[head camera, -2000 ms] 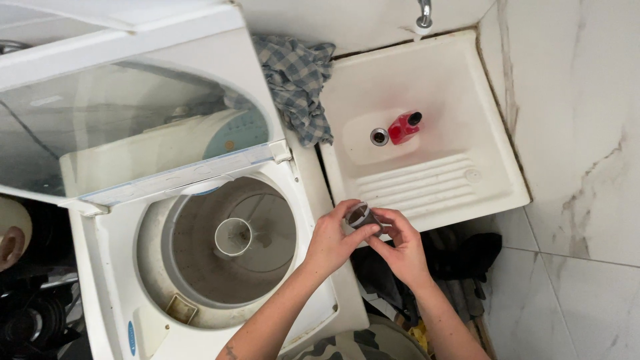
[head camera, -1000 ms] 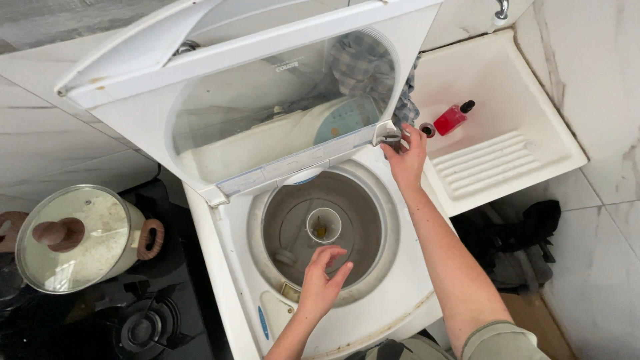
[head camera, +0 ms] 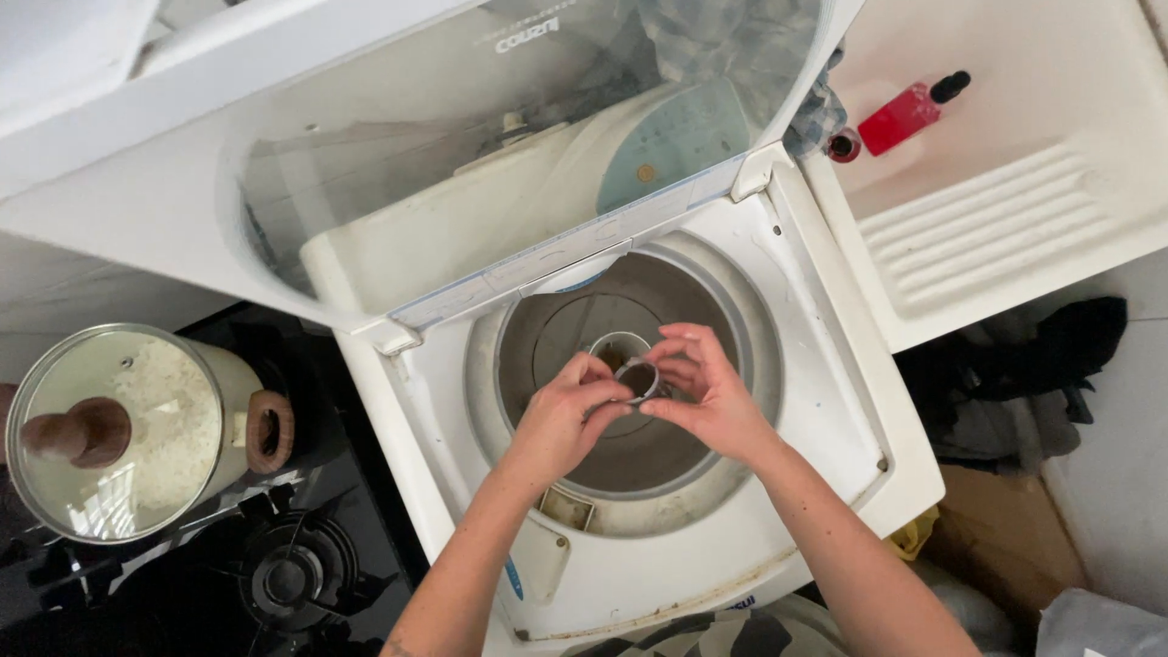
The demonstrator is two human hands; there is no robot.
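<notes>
Over the drum of an open top-loading washing machine, my left hand and my right hand hold a small dark round cup-like part between their fingertips. Its open mouth faces up toward me. Just behind it, the top of the central agitator column shows inside the metal drum; my hands partly hide the column. The machine's lid with its clear window stands raised behind the drum.
At left a lidded pot of rice sits on a black gas stove. At right a laundry sink holds a bottle of red liquid. Checked cloth lies beside the sink, and dark fabric is below it.
My right hand has come from beside the lid hinge to over the drum, where both hands now meet on the small part. The view has moved closer to the machine.
</notes>
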